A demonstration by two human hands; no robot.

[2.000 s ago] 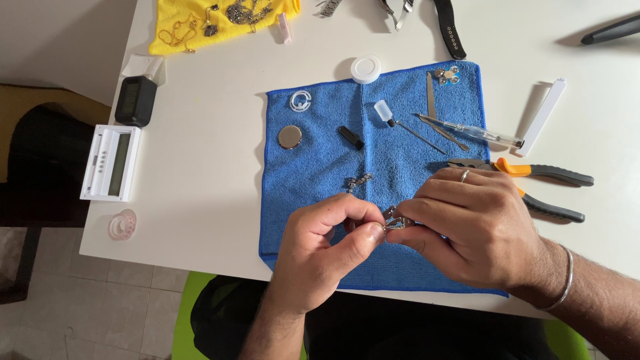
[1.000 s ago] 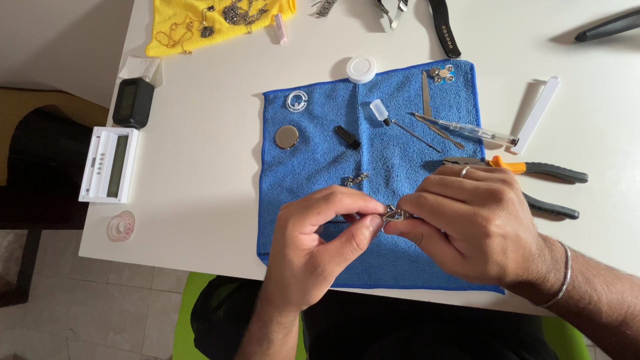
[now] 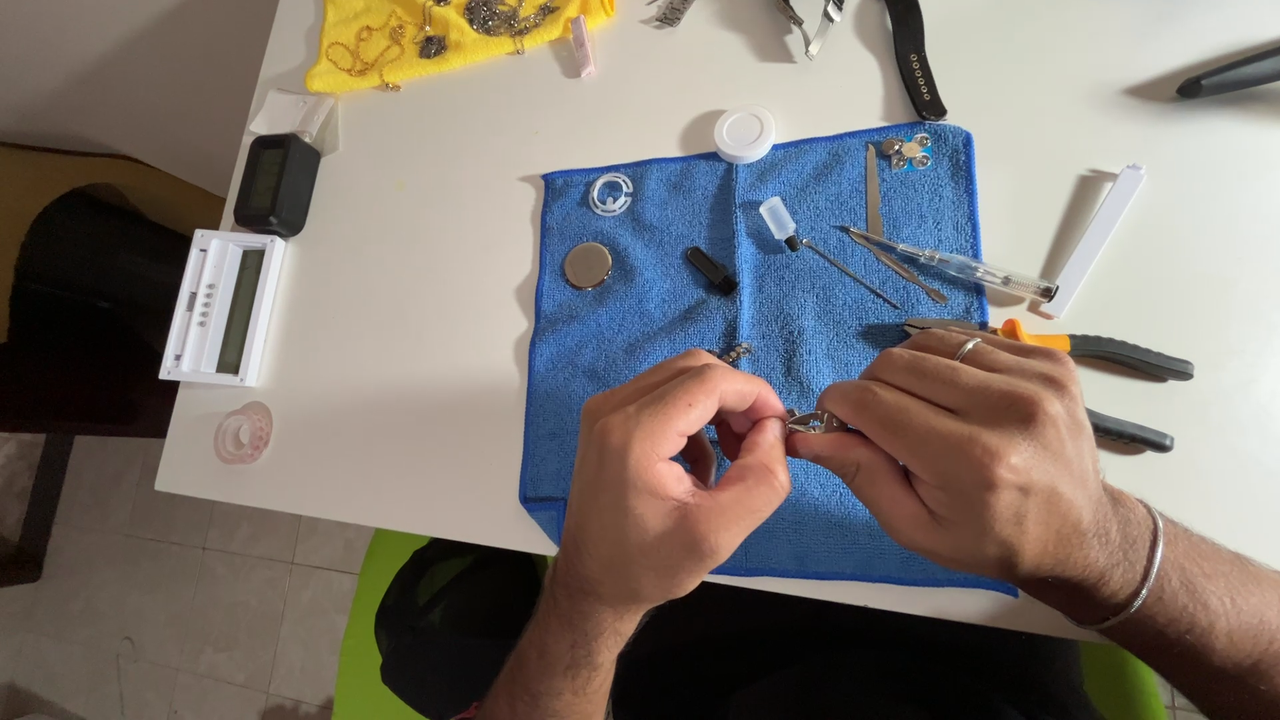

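Observation:
My left hand (image 3: 680, 475) and my right hand (image 3: 965, 450) pinch a small silver metal piece (image 3: 815, 422) between their fingertips, over the lower part of a blue microfiber cloth (image 3: 650, 310). What kind of piece it is cannot be told. Just above my left fingers lies a small chain (image 3: 738, 353), partly hidden. Pliers with orange and black handles (image 3: 1125, 355) lie beyond my right hand, which covers part of them. Farther up on the cloth are a round metal disc (image 3: 587, 267), a black cap (image 3: 711, 270), a needle-tipped applicator (image 3: 778, 220) and a transparent pen-like tool (image 3: 960, 265).
A white round lid (image 3: 744, 134) overlaps the cloth's top edge. Jewelry chains rest on a yellow cloth (image 3: 450, 50) at the upper left. A white digital display device (image 3: 222, 307) and a black one (image 3: 277, 184) stand by the left table edge. A white bar (image 3: 1095, 240) lies at right.

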